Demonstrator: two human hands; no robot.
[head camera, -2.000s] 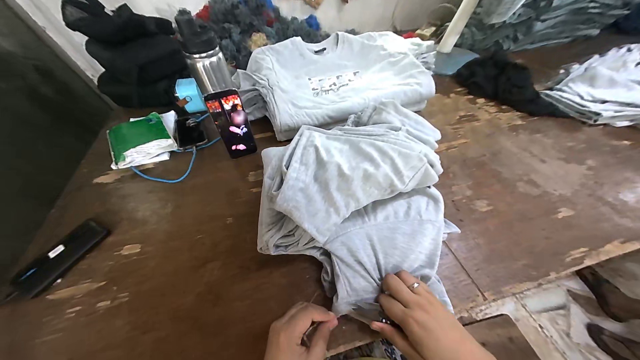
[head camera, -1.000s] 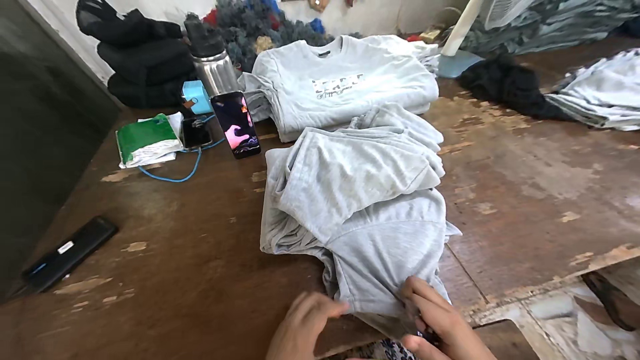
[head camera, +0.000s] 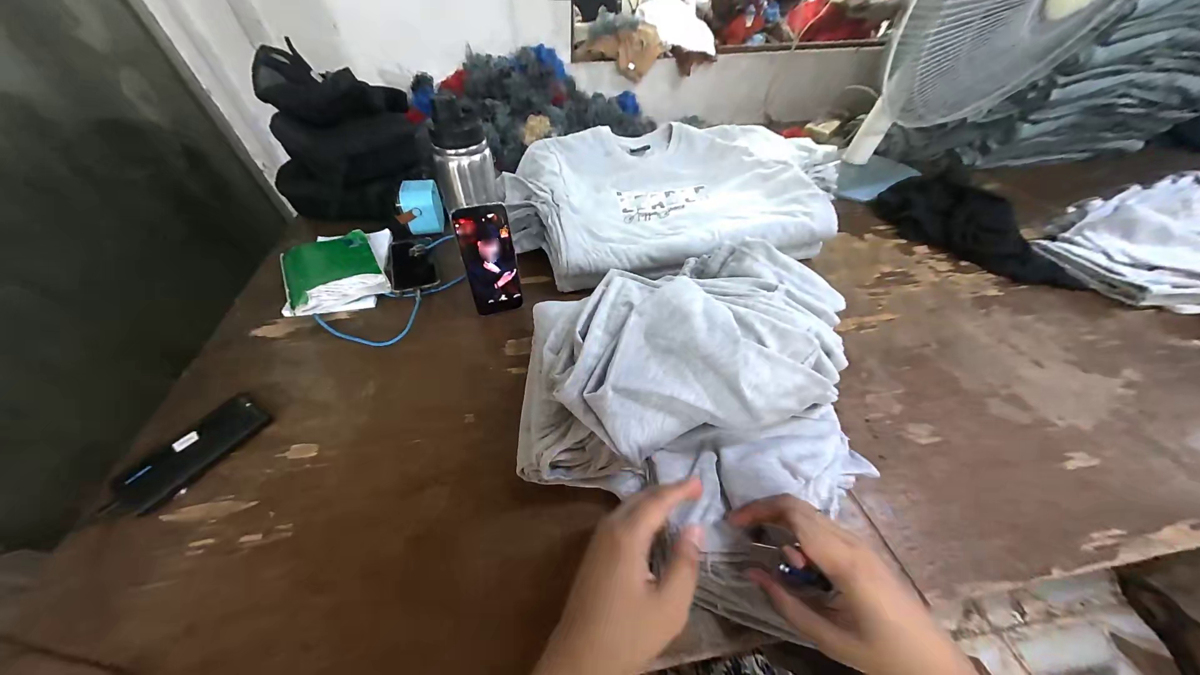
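Several light grey garments (head camera: 694, 366) lie in a loosely folded pile near the front of the wooden table (head camera: 394, 525). My left hand (head camera: 628, 572) is at the pile's front edge, thumb and fingers apart, with nothing visible between them. Opposite it, my right hand (head camera: 834, 581) has a small tool with a blue part (head camera: 802, 570) in its curled fingers; it looks like thread snips, but blur and the fingers hide most of it. Thin grey cloth hangs between and below the hands. Behind the pile rests a stack of folded grey T-shirts (head camera: 675, 202) with a printed chest.
A phone (head camera: 487, 260) leans on a steel bottle (head camera: 464, 173), beside a blue box (head camera: 422, 206), a cable and a green-and-white packet (head camera: 333, 272). A black device (head camera: 192, 455) lies left. Farther back are black cloth (head camera: 970, 225), white garments (head camera: 1134, 239) and a fan (head camera: 984, 66).
The front part of the grey garment, spread flat earlier, is now bunched up, with cloth showing below it. My left hand has come off the cloth edge it was pinching two seconds ago.
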